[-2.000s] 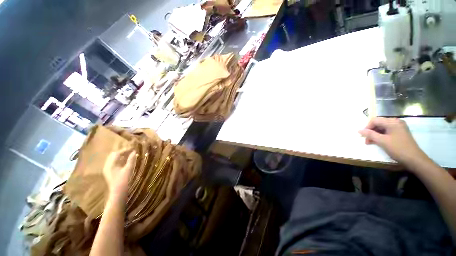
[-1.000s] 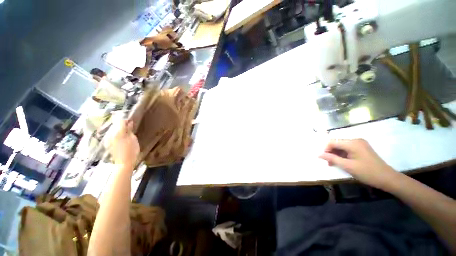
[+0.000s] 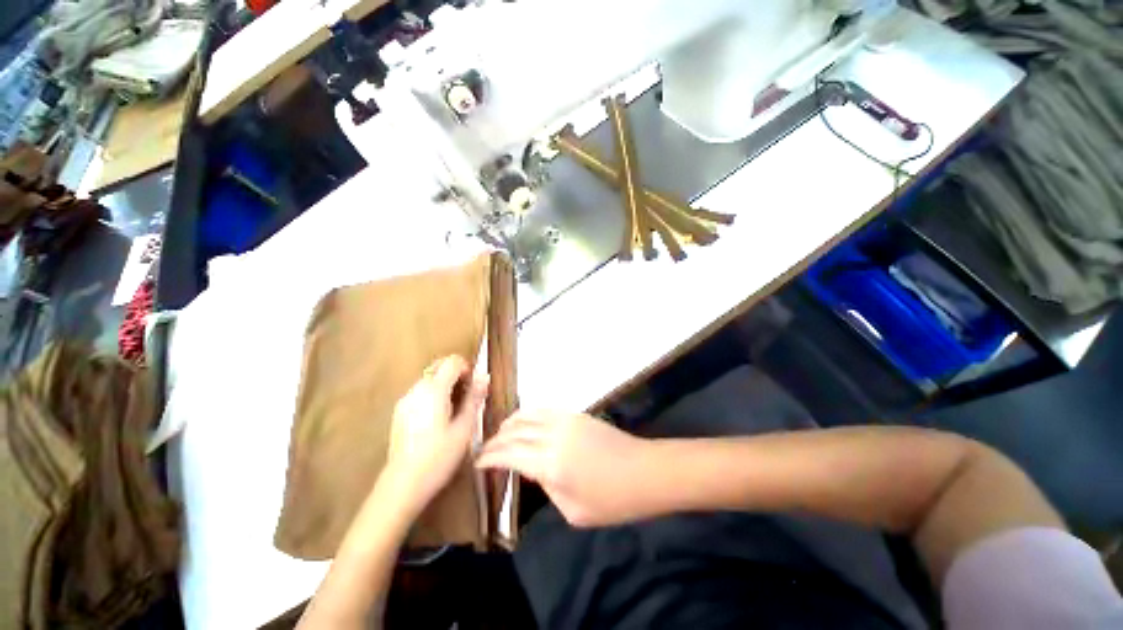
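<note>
A tan-brown fabric panel [image 3: 370,394] lies on the white table in front of the sewing machine. A white strip [image 3: 483,351] runs along the inside of its right-hand opening. My left hand [image 3: 431,425] is on the panel beside this opening, its fingertips at the white strip. My right hand [image 3: 554,462] pinches the opening's edge from the right, close to the left fingertips. The panel's top right corner is just below the presser foot [image 3: 527,252]. Spare zippers [image 3: 634,185] lie crossed on the machine bed.
The sewing machine head [image 3: 493,111] spans the top. A dark snips-like tool [image 3: 884,117] with a looped cord lies at the table's far right. Brown pieces [image 3: 86,480] are heaped at left. Grey-green garments [image 3: 1059,160] lie at far right, above a blue bin [image 3: 868,314].
The view has swung right. My left hand has come from the brown stack at left to the table, where a brown panel now lies. My right hand has taken hold of its edge.
</note>
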